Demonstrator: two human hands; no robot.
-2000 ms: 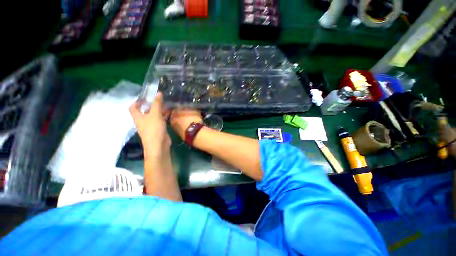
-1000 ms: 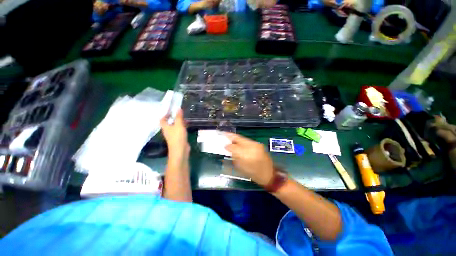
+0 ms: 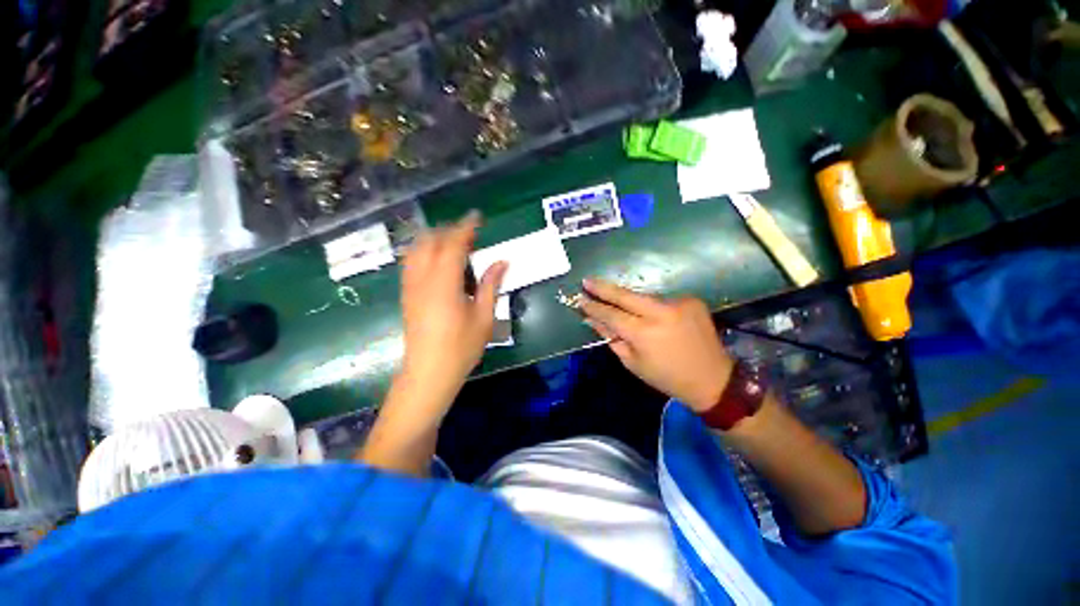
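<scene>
My left hand point(image 3: 442, 296) is over the bench edge with its fingers apart, beside a white card point(image 3: 521, 262); I see nothing held in it. My right hand point(image 3: 651, 337) is to the right, its fingertips pinched on small gold-silver parts point(image 3: 571, 300) just below the card. A second pale piece point(image 3: 502, 322) shows partly behind my left hand. A clear compartment tray point(image 3: 409, 97) with gold-silver parts lies at the back. A small white slip point(image 3: 359, 251) lies in front of the tray.
A labelled card point(image 3: 583, 211), blue pick point(image 3: 637, 211), green clips point(image 3: 664, 142) and white paper point(image 3: 724, 156) lie mid-bench. At right are a brush-like tool point(image 3: 775, 240), orange-yellow screwdriver point(image 3: 865, 250) and brown roll point(image 3: 920, 158). A white fan point(image 3: 166, 456) and plastic sheets point(image 3: 150, 296) are at left.
The view has moved closer to the bench. My left hand has left the tray's left corner and is open near the white card. My right hand has let go of the card and now pinches small parts.
</scene>
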